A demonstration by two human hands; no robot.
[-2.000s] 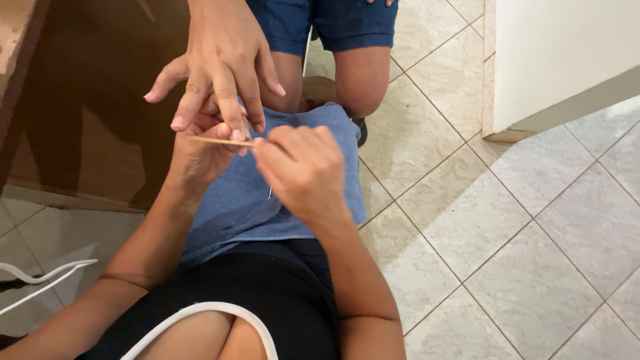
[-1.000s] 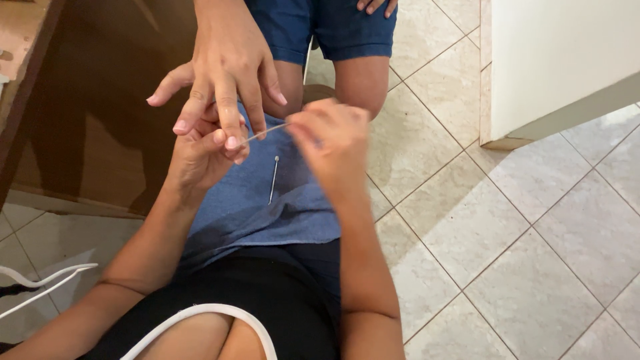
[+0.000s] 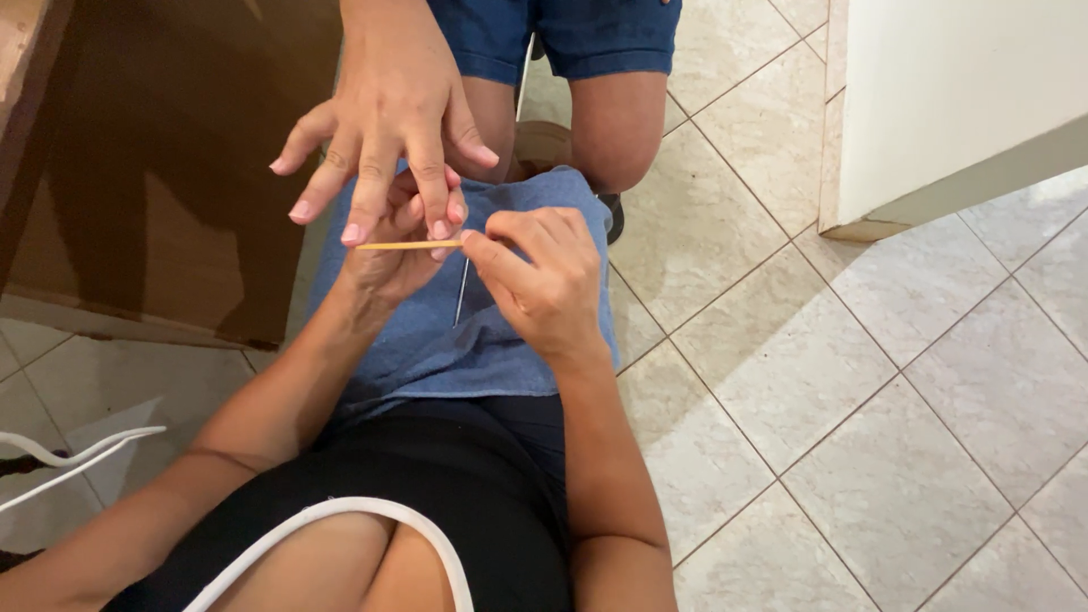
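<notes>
My right hand (image 3: 544,276) pinches one end of a thin yellow nail file (image 3: 408,246), which lies level across the fingertips of another person's hand (image 3: 395,119). That hand is spread palm down, its fingers pointing toward me. My left hand (image 3: 395,251) is beneath it, with my fingertips around one of its fingers near the nail; part of my palm is hidden. A blue towel (image 3: 510,340) covers my lap. On the towel, between my hands, lies a slim metal tool (image 3: 461,293), its upper part hidden.
The other person's knees (image 3: 616,127) and blue shorts (image 3: 608,34) are just beyond the towel. A brown wooden furniture panel (image 3: 153,170) stands at the left, and a white wall end (image 3: 943,110) at the upper right. White cords (image 3: 85,455) show at the lower left.
My right hand was farther up and right a second ago, with the file slanted; now it is lower and the file lies level. The other person's hand stays in my left hand.
</notes>
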